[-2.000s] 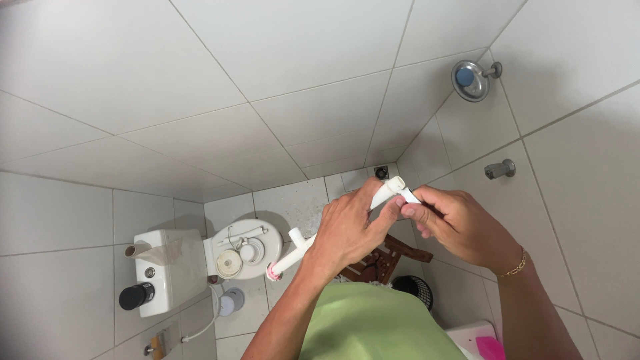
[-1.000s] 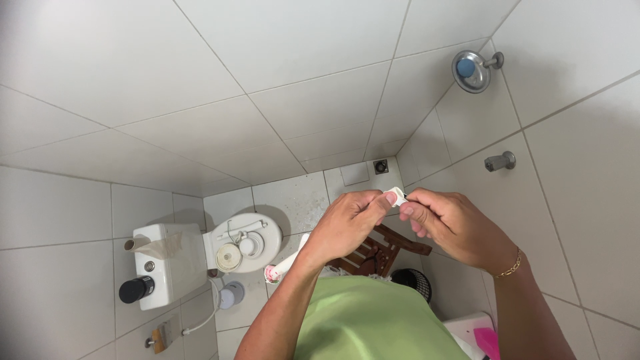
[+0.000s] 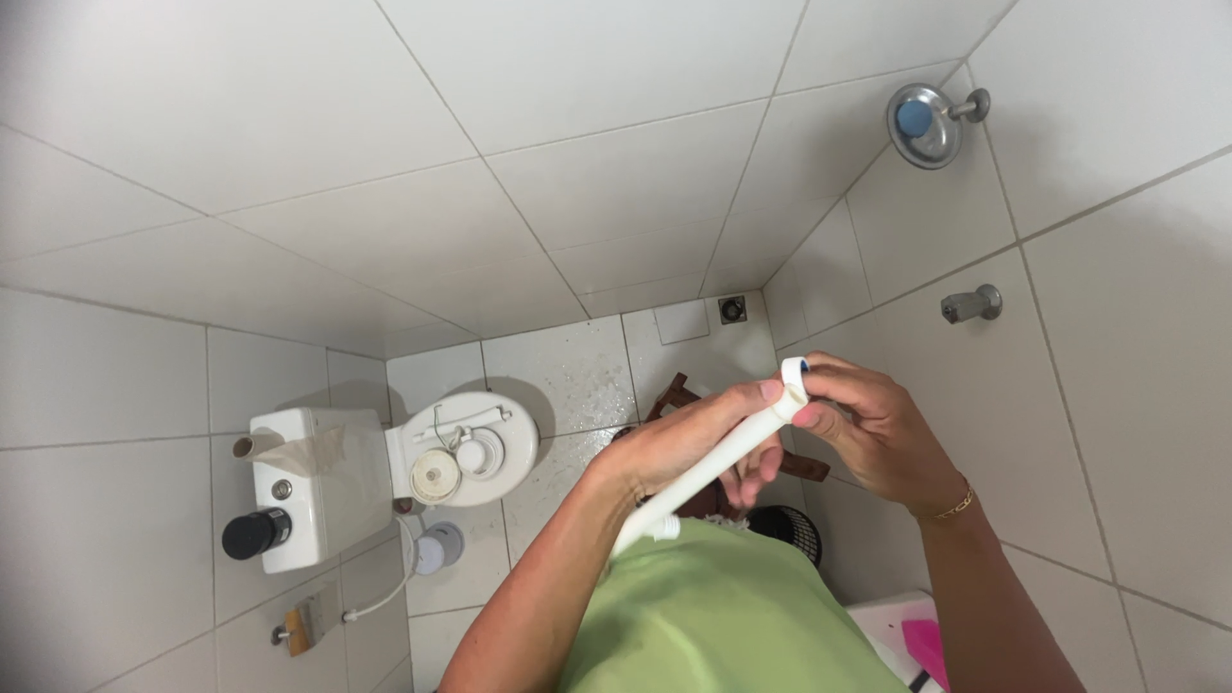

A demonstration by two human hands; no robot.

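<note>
A white plastic pipe with a short threaded side branch slants from my green shirt up to my hands. My left hand grips it near its upper end, thumb on top and some fingers underneath. At the open pipe end, my right hand holds a small white plastic ring, dark blue inside, between its fingers. The ring stands at the pipe's mouth; whether the two touch is unclear. Several white plastic parts, a round piece and a thin tube among them, lie on the closed toilet lid.
The toilet tank bears a black container and a cardboard roll with paper. A brown wooden stool and black basket stand below my hands. On the right wall are a metal soap dish and a valve. Water wets the floor.
My hands have tilted the pipe so that more of its length shows, its lower end now against my shirt. The white ring now shows in my right fingers at the pipe's end.
</note>
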